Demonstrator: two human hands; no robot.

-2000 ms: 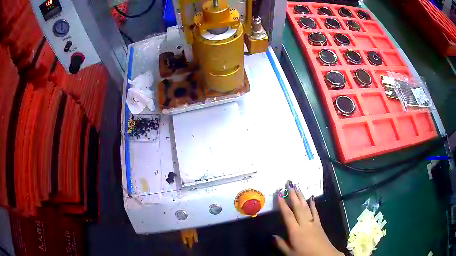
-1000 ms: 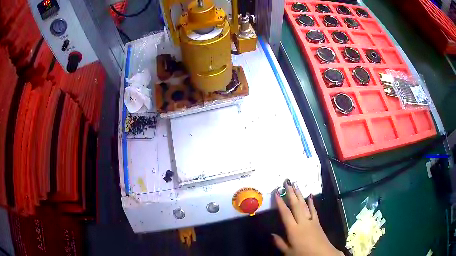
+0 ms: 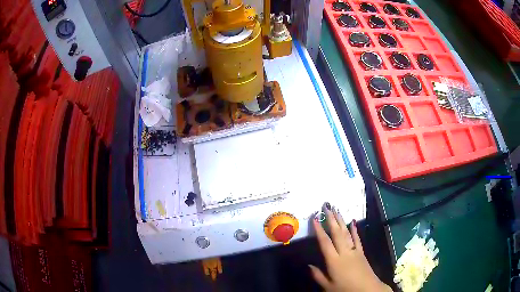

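Note:
My right hand (image 3: 342,251) is bare, palm down and fingers apart, at the right front corner of the white press base (image 3: 319,171). A fingertip rests at the rim of the small start button (image 3: 321,217). The hand holds nothing. My left hand is out of the picture. The yellow press cylinder (image 3: 235,68) stands over the brown-orange fixture (image 3: 202,116). A round unit with a shiny rim (image 3: 264,104) shows in the fixture's right recess, partly hidden by the cylinder. The left front recess shows a dark round centre.
The red emergency stop (image 3: 283,231) is left of my hand. A red tray (image 3: 405,170) with round units and a zip bag (image 3: 464,104) lies right. Pale strips (image 3: 418,264) lie on the green mat. Stacked red trays (image 3: 51,165) and a control panel (image 3: 71,40) are left.
The cylinder has risen off the fixture and sits further left in view, uncovering the round unit in the right recess. My right hand has stayed at the button. The view has shifted slightly.

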